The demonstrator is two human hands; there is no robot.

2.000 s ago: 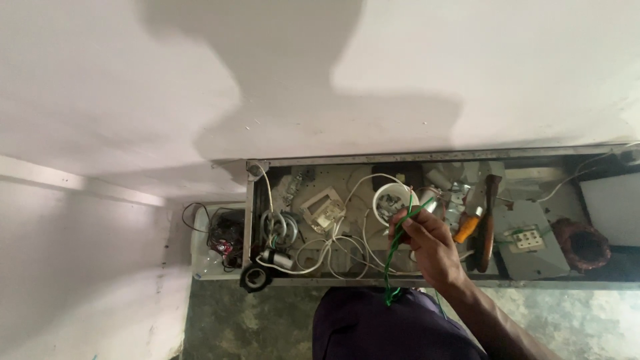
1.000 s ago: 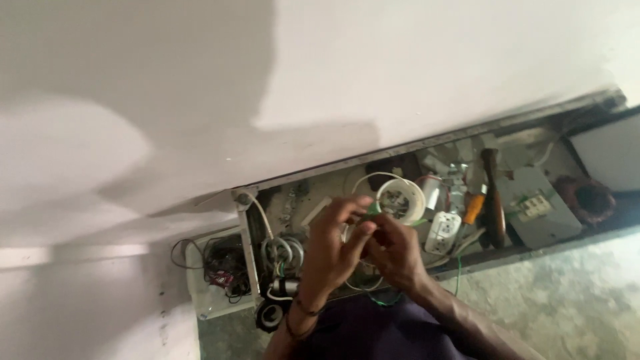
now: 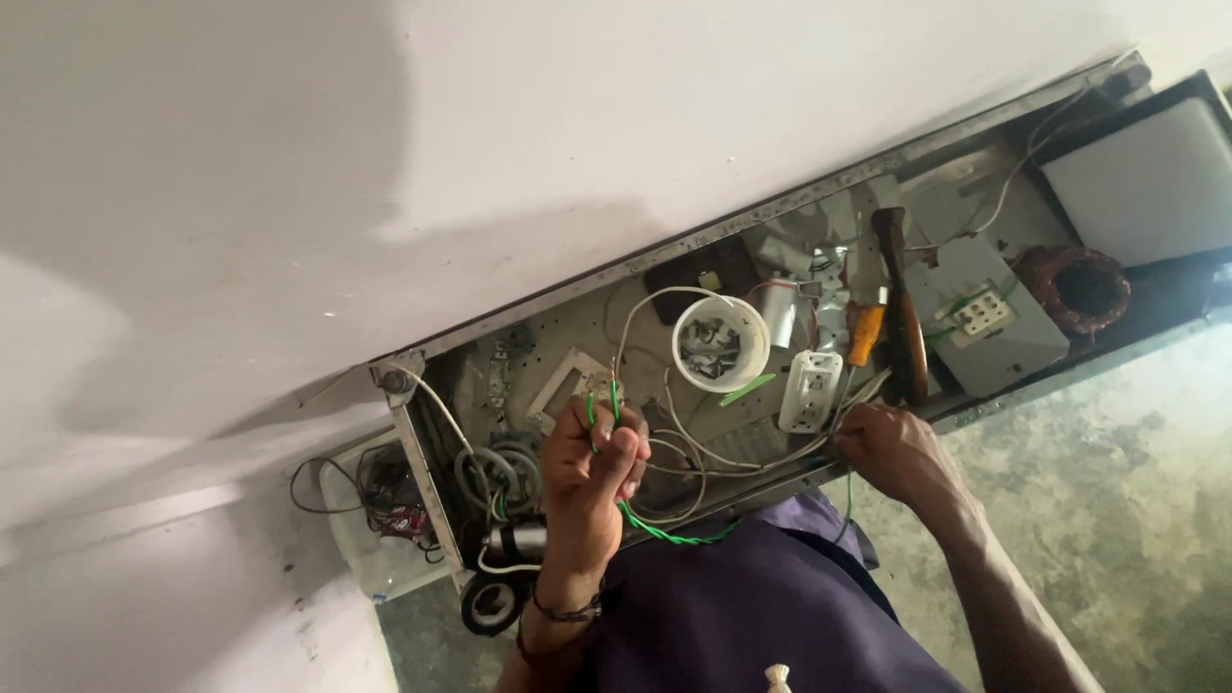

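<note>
My left hand (image 3: 592, 467) pinches a twisted green wire (image 3: 674, 539) near its end; two ends stick up above the fingers, one with bare copper strands showing. The rest of the wire hangs down across my lap. My right hand (image 3: 890, 452) is at the table's near edge, by white cables (image 3: 760, 469) and the lower end of an orange-handled screwdriver (image 3: 866, 335); its fingertips are hidden, so its grip is unclear. Left of it lies a white multi-socket piece (image 3: 810, 392). A white tub (image 3: 720, 344) of small metal parts stands between and beyond my hands.
A hammer (image 3: 902, 308) lies right of the screwdriver. Farther right are a grey panel (image 3: 1001, 337) with a terminal block and a copper-wound ring coil (image 3: 1073, 289). A metal cylinder (image 3: 520, 541) and coiled cable (image 3: 496, 478) lie at left. The wall borders the table's far edge (image 3: 674, 245).
Both hands were together at the green wire one second ago. Now my right hand is away to the right at the table's near edge, while my left holds the wire. The view has tilted.
</note>
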